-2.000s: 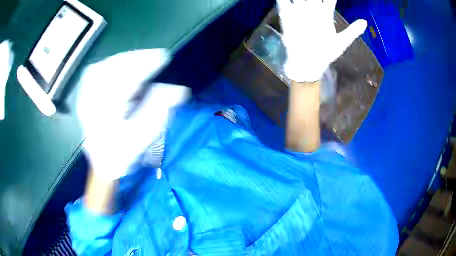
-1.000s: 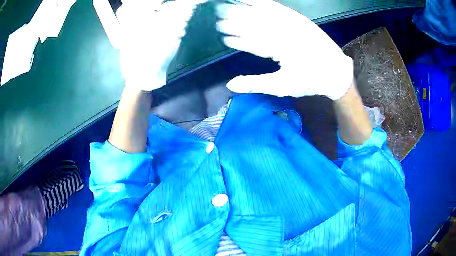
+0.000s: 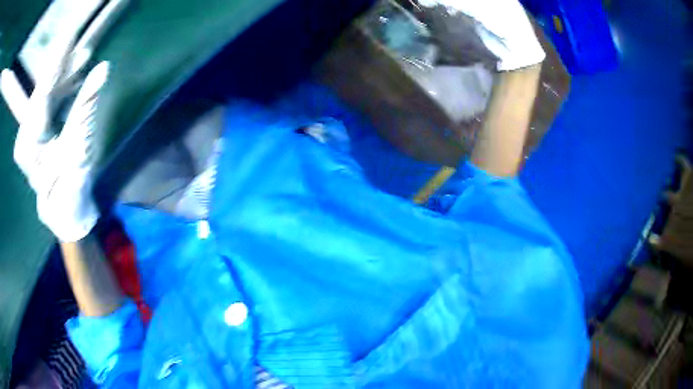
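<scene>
A white box (image 3: 44,45), blurred and cut off by the picture's edge, lies on the dark green bench at the top left. My left hand (image 3: 61,156), in a white glove, is at its near side with the fingers apart; the fingertips overlap the box. My right hand (image 3: 507,32), also gloved, is above the open brown carton (image 3: 387,95). Its fingers point left and are partly cut off by the top edge, so their grip cannot be told. Clear plastic film (image 3: 460,87) lies in the carton below it.
The green bench (image 3: 178,57) curves along the left. A bright blue stool or bin (image 3: 585,34) stands beyond the carton on the blue floor (image 3: 631,152). Something red (image 3: 124,262) shows beside my left forearm. Brown slatted items (image 3: 634,327) are at the lower right.
The view has swung. My hands, close together over the bench edge one second ago, are now far apart: the left at the box, the right over the carton.
</scene>
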